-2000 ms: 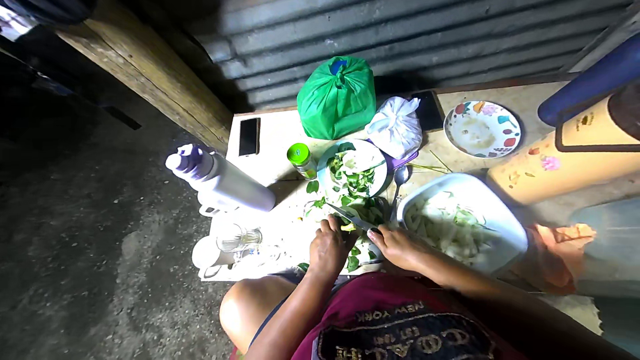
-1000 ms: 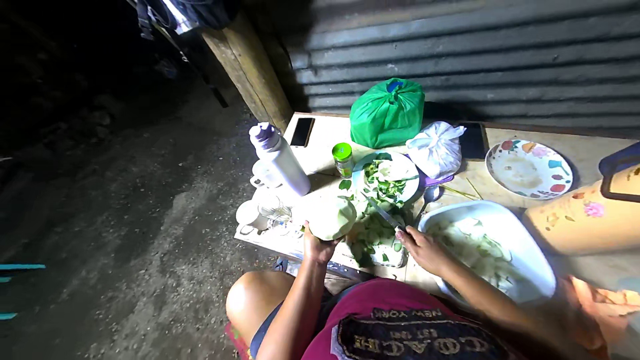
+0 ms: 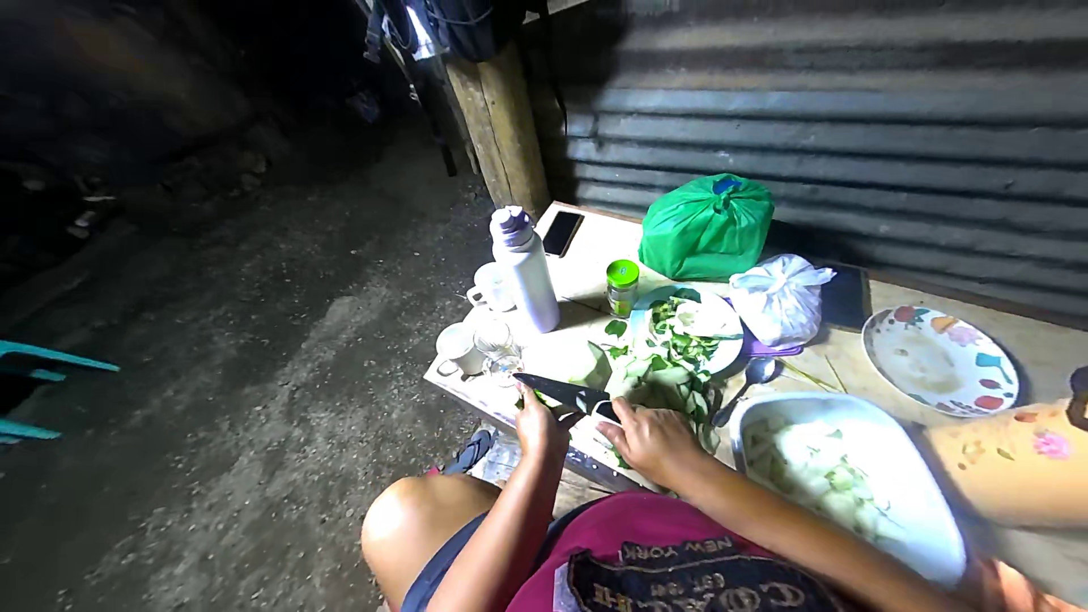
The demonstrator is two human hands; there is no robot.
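My right hand (image 3: 659,438) is closed on the handle of a kitchen knife (image 3: 557,391), whose dark blade points left. Under the blade, my left hand (image 3: 542,425) pinches a small green piece (image 3: 529,396), too small to name. Just beyond the knife, a pale green peeled vegetable (image 3: 585,365) rests on the table beside a heap of leaves and peelings (image 3: 659,387). Behind the heap is a plate (image 3: 729,350) with green leaves and a white piece. To the right, a white basin (image 3: 935,518) holds pale cut pieces.
A lilac bottle (image 3: 531,280), mugs (image 3: 459,348), a glass (image 3: 501,361) and a phone (image 3: 563,233) stand or lie left. Behind are a green-lidded jar (image 3: 622,289), a green bag (image 3: 705,229) and a white bag (image 3: 778,302). A spoon (image 3: 748,382) and floral plate (image 3: 939,361) lie right.
The large pale vegetable in my left hand one second ago now lies on the table. My left hand has a small green piece instead, and the knife has come over to it. The view has shifted.
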